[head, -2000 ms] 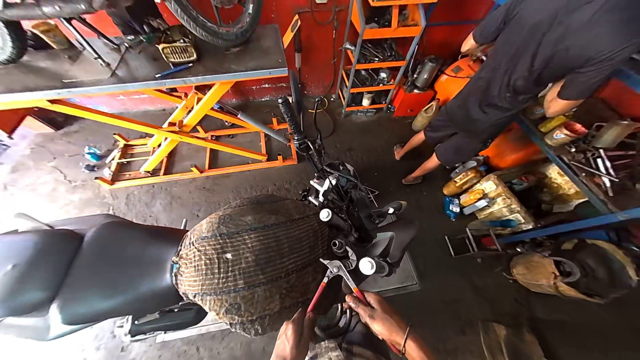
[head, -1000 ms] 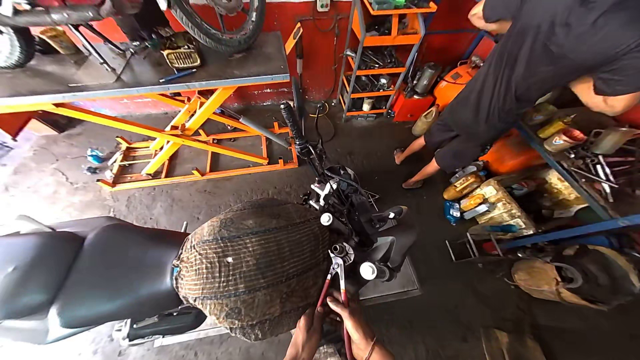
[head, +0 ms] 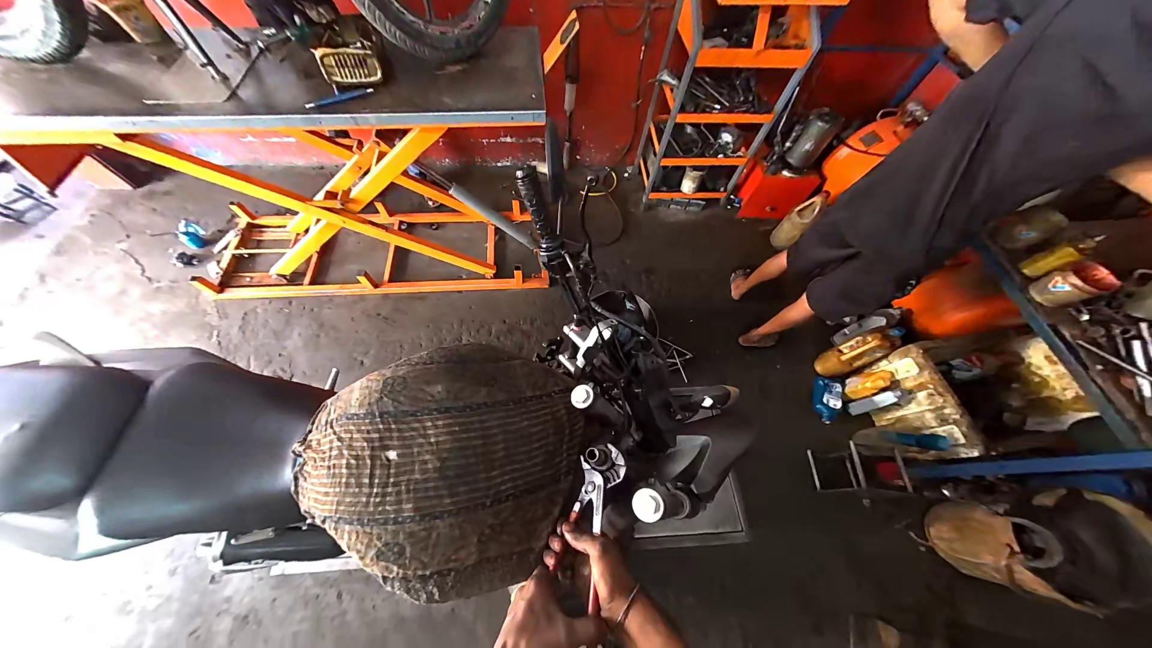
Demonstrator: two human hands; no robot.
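Observation:
A pair of red-handled slip-joint pliers (head: pixel 591 493) has its jaws around the steering stem nut (head: pixel 597 457) of a motorcycle, between two silver fork caps, the nearer one (head: pixel 648 505) to the right of the jaws. My left hand (head: pixel 537 607) is closed on the left handle of the pliers, and my right hand (head: pixel 607 576), with a thin band at the wrist, grips the other handle. Both hands are close together, partly hiding the handles. Left of the pliers, a checked brown cloth (head: pixel 441 468) covers the fuel tank, with the black seat (head: pixel 207 441) behind it.
The handlebar grip (head: pixel 533 202) sticks up beyond the forks. An orange scissor lift table (head: pixel 360 216) and an orange tool rack (head: pixel 711 117) stand farther back. A person (head: pixel 927 171) in dark clothes stands at the right, by a blue-edged bench (head: pixel 1062 360) with bottles beneath.
The pliers' jaws, spread beside the stem nut two seconds ago, are now around it. My hands have come closer together, bringing the handles together. The other person has shifted position at the bench.

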